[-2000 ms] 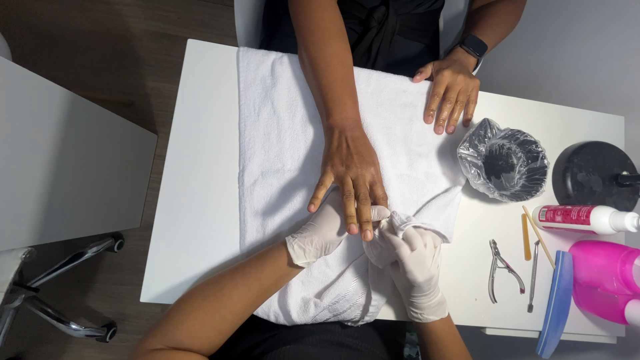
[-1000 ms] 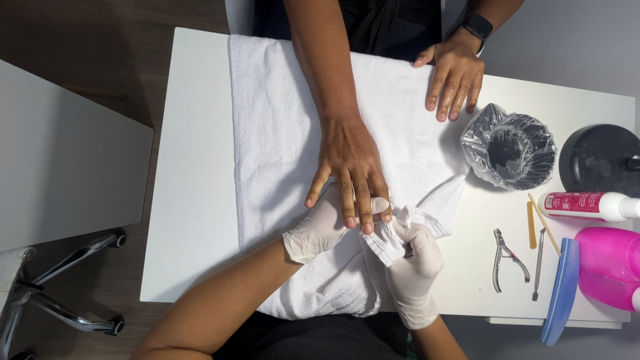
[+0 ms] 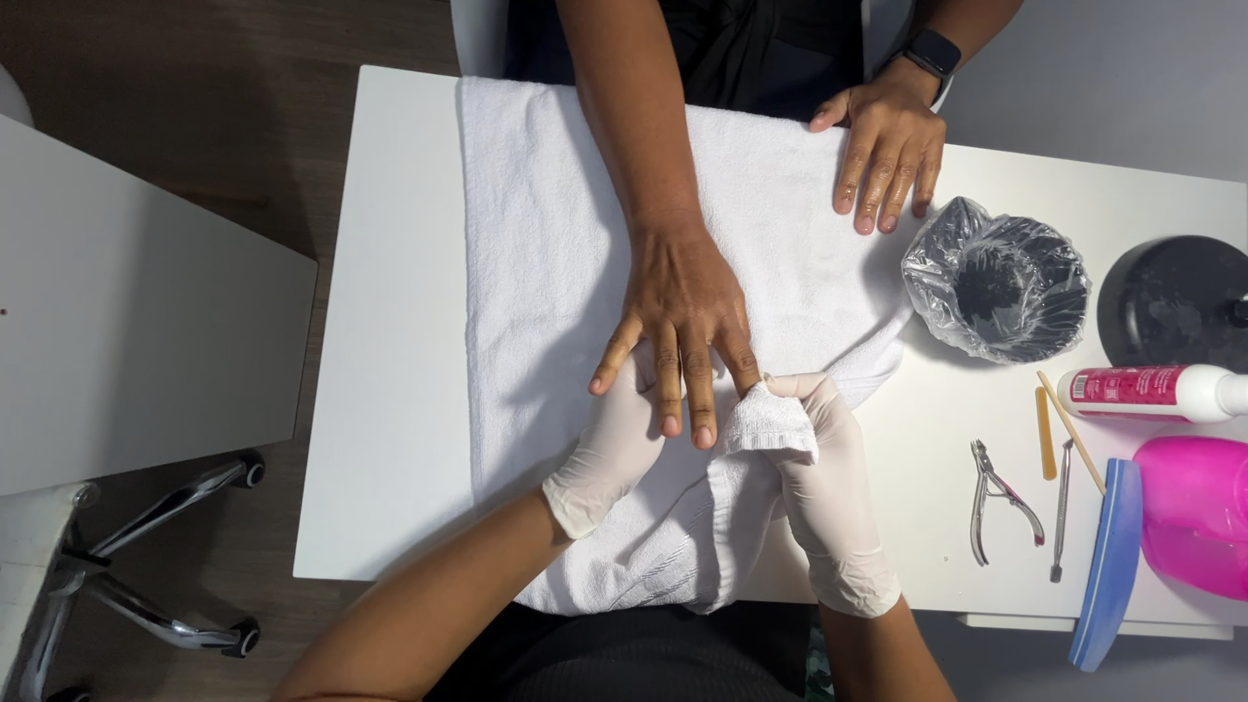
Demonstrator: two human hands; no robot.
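Note:
My left hand (image 3: pixel 619 439), in a white glove, lies under the other person's outstretched hand (image 3: pixel 687 292) and supports it; my fingertips are hidden beneath it. My gloved right hand (image 3: pixel 824 468) grips a corner of the white towel (image 3: pixel 546 292), wrapped over the tip of that person's outer finger, on the right. The rest of the towel spreads over the white table and bunches near its front edge. The person's other hand (image 3: pixel 887 156), with a smartwatch at the wrist, rests flat at the towel's upper right edge.
On the white table (image 3: pixel 380 322) at right stand a plastic-lined bowl (image 3: pixel 996 283), a black round base (image 3: pixel 1170 307), a white bottle (image 3: pixel 1141 392) and a pink container (image 3: pixel 1194 517). Cuticle nippers (image 3: pixel 999 497), a metal pusher (image 3: pixel 1062 512), thin sticks and a blue nail file (image 3: pixel 1107 565) lie nearby.
My right hand has brought the towel corner over the tip of the person's outer finger; a second ago it was just below it. My left hand stays under the person's hand.

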